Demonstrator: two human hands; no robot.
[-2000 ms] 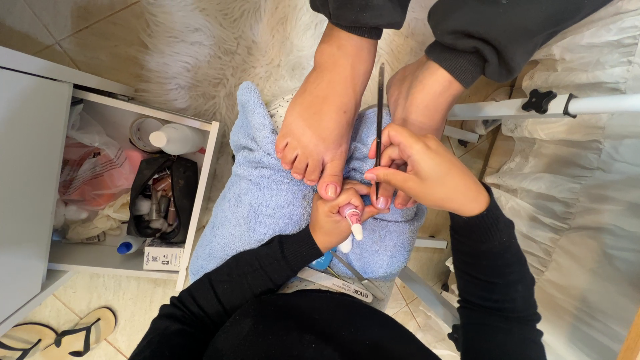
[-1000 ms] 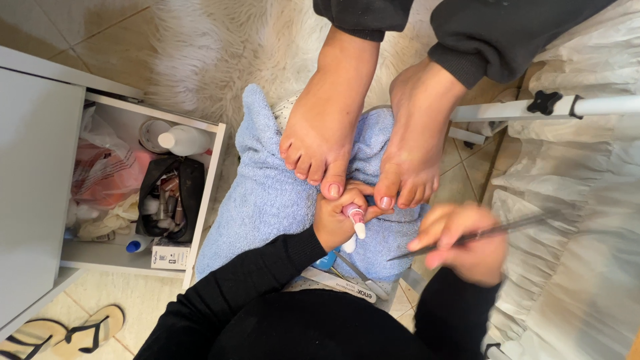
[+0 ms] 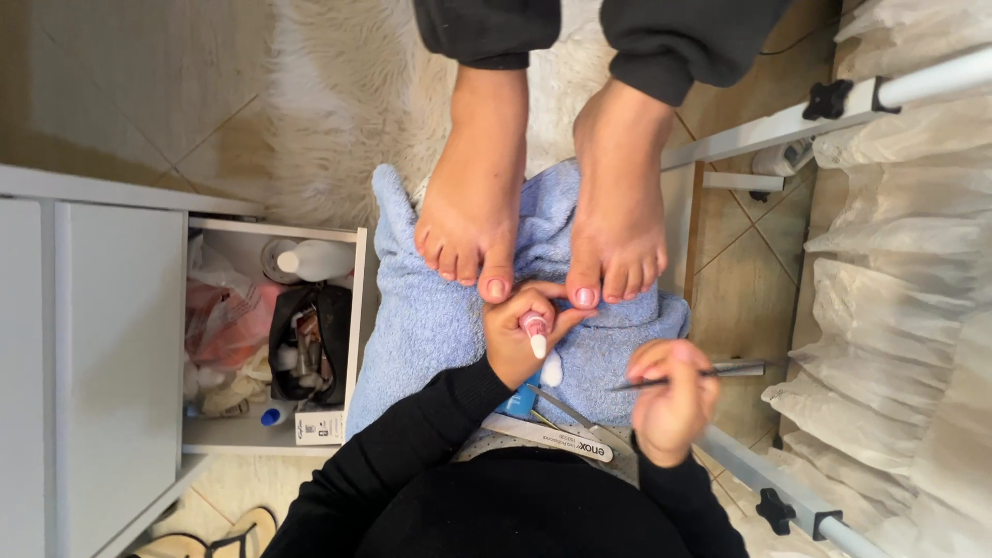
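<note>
My left hand (image 3: 521, 329) is closed around a small pink bottle (image 3: 535, 325) with a white tip, while its thumb and a finger touch the big toe of another person's foot (image 3: 620, 209). The person's other foot (image 3: 477, 205) rests on a blue towel (image 3: 434, 333) beside it. My right hand (image 3: 673, 391), a little blurred, holds a thin dark tool (image 3: 659, 382) above the towel's lower right part, apart from the toes. A piece of white cotton (image 3: 552, 370) lies below my left hand. Near my lap are a nail file (image 3: 550, 436) and a metal tool (image 3: 570, 406).
An open drawer (image 3: 360, 310) at the left holds a white bottle (image 3: 318, 260), a black pouch (image 3: 283, 341) and plastic bags. Flip-flops (image 3: 248, 533) lie on the floor, lower left. White metal bars (image 3: 775, 128) and a pale ruffled curtain (image 3: 883, 333) stand at the right.
My right hand with the dark tool has moved away from the toes, down and to the right. My left hand has stayed at the toes with the pink bottle.
</note>
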